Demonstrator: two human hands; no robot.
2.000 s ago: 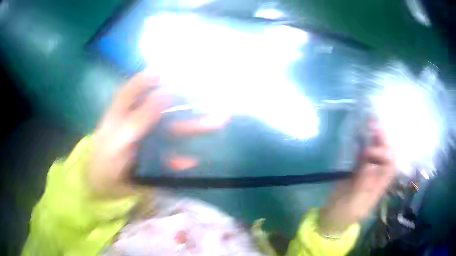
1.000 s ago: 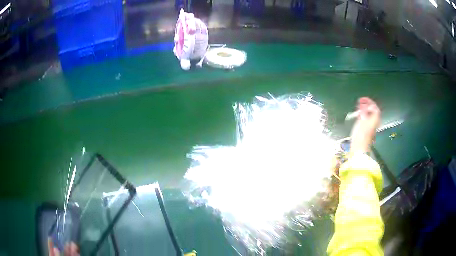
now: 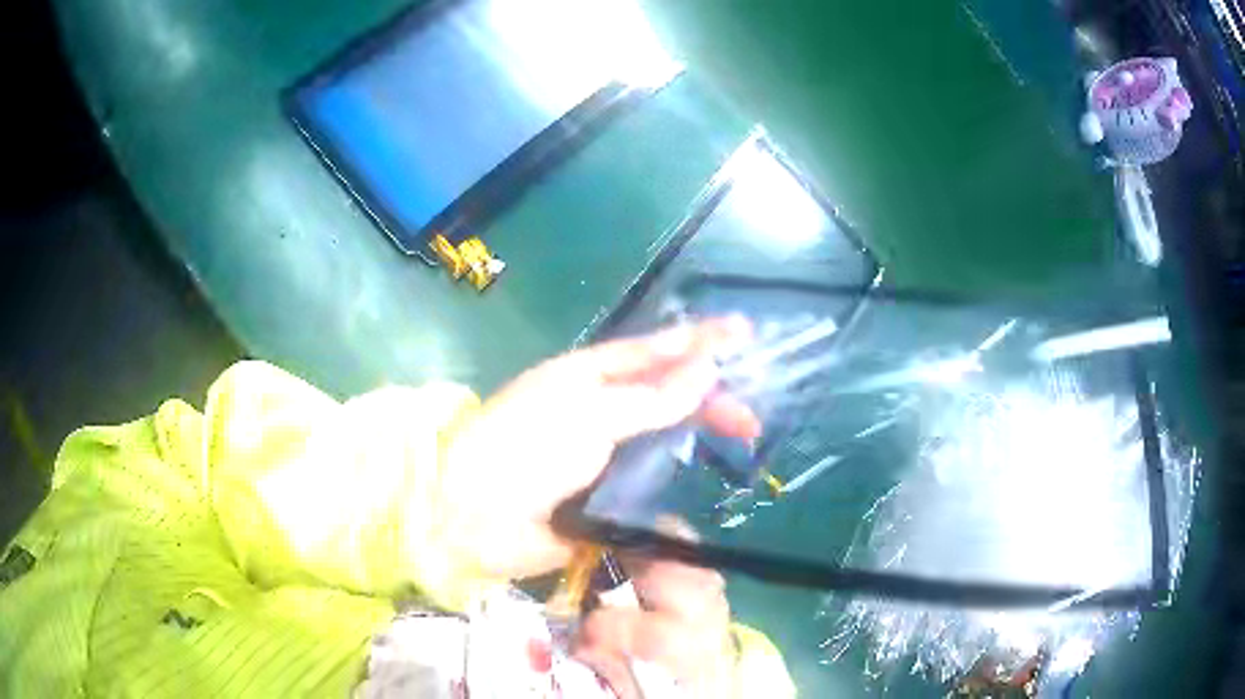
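Observation:
A see-through touch panel (image 3: 874, 585) with a black border is held up and tilted over the bench. My left hand (image 3: 601, 410) holds its left end, fingers over the glass. My right hand (image 3: 655, 615) is curled below the panel's lower left edge, with a small pale slip (image 3: 619, 595) at its fingers. An orange flex cable (image 3: 579, 574) hangs from the panel beside it. Blur hides the exact grip. Another bordered panel (image 3: 806, 205) lies partly behind the held one.
A display module (image 3: 396, 137) with a blue-grey face and orange flex cable (image 3: 467, 260) lies at the upper left of the green mat (image 3: 546, 232). Peeled film waste (image 3: 928, 642) glares behind and below the held panel at right. A pink and white fan (image 3: 1140, 109) stands at upper right.
My left hand has come up from the lower left and now holds a panel across the view. My right hand has come back from the far right to the panel's edge. The view has turned.

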